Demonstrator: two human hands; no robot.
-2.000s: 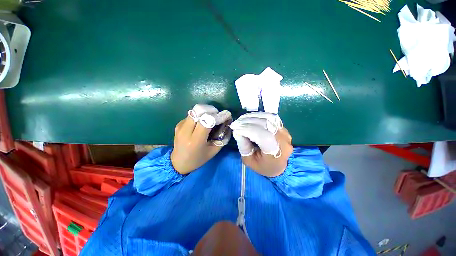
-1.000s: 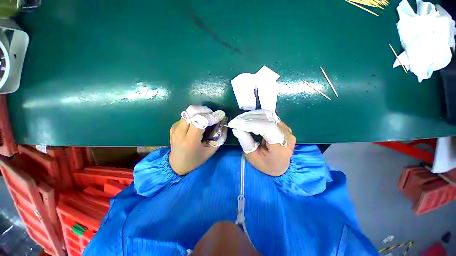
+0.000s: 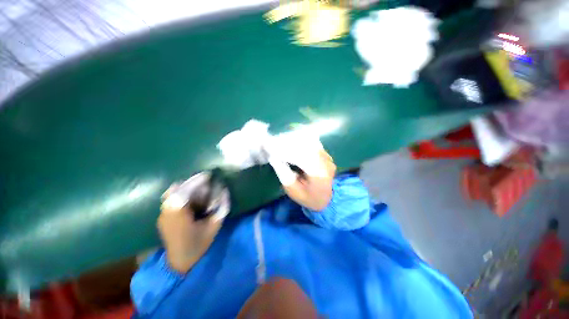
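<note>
The picture is blurred. My left hand [image 3: 186, 227], with white finger cots, is at the bench's front edge and holds a small dark part [image 3: 203, 200] between its fingertips. My right hand [image 3: 310, 177], also in white cots, is apart from it to the right; blur hides whether its fingers hold anything. White wipes [image 3: 245, 143] lie on the green bench just left of and behind my right fingers. Faint loose toothpicks [image 3: 309, 115] lie behind my right hand.
A yellow toothpick pile [image 3: 317, 23] and a crumpled white wipe pile [image 3: 397, 45] are at the back. A black box [image 3: 465, 78] stands right of them. Red crates [image 3: 499, 185] are below at right. A pale sheet or floor shows beyond the bench at top left.
The view has swung right and tilted, with strong blur. My hands have moved apart, the left one keeping the dark part. The black box has come into view.
</note>
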